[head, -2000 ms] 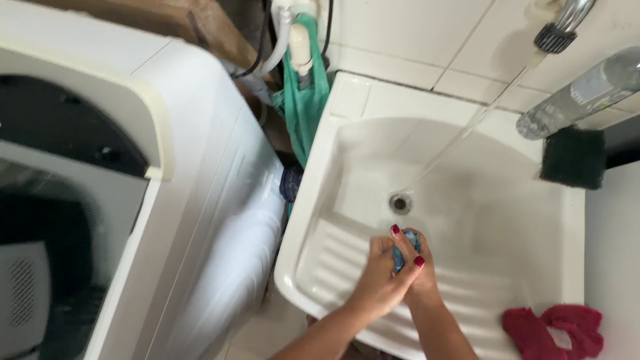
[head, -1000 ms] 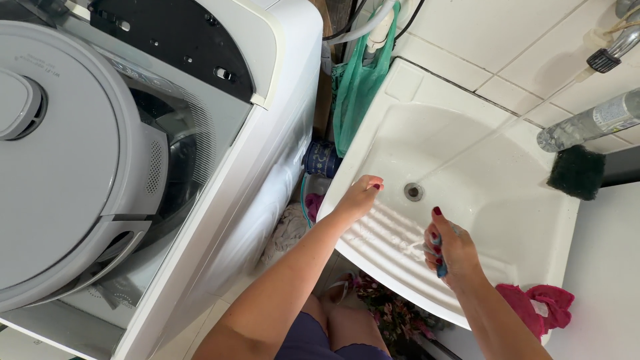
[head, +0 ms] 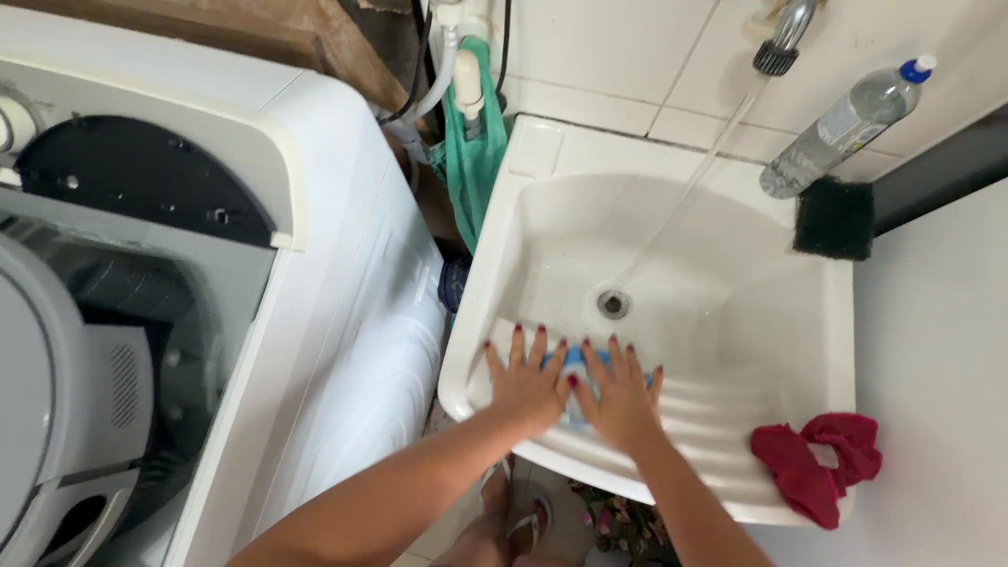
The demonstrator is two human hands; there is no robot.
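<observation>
My left hand (head: 526, 386) lies with spread fingers on a blue and white cloth (head: 576, 359) at the ribbed front of a white laundry sink (head: 693, 299). Beside it, my right hand (head: 622, 394) presses on the same cloth, fingers apart as well. Both hands cover much of the cloth, so its full shape is hidden. Water (head: 693, 185) runs from the faucet (head: 780, 51) toward the drain (head: 613, 304), just beyond the hands.
A dark red cloth (head: 819, 461) hangs over the sink's right front corner. A plastic bottle (head: 846, 130) and a dark green scouring pad (head: 835, 218) are at the back right. The washing machine (head: 354, 276) stands left, with a green plastic bag (head: 476, 157) between it and the wall.
The blue cloth was bunched in my hands two seconds ago and in my right hand one second ago. Now it lies spread on the sink's ribs under both hands.
</observation>
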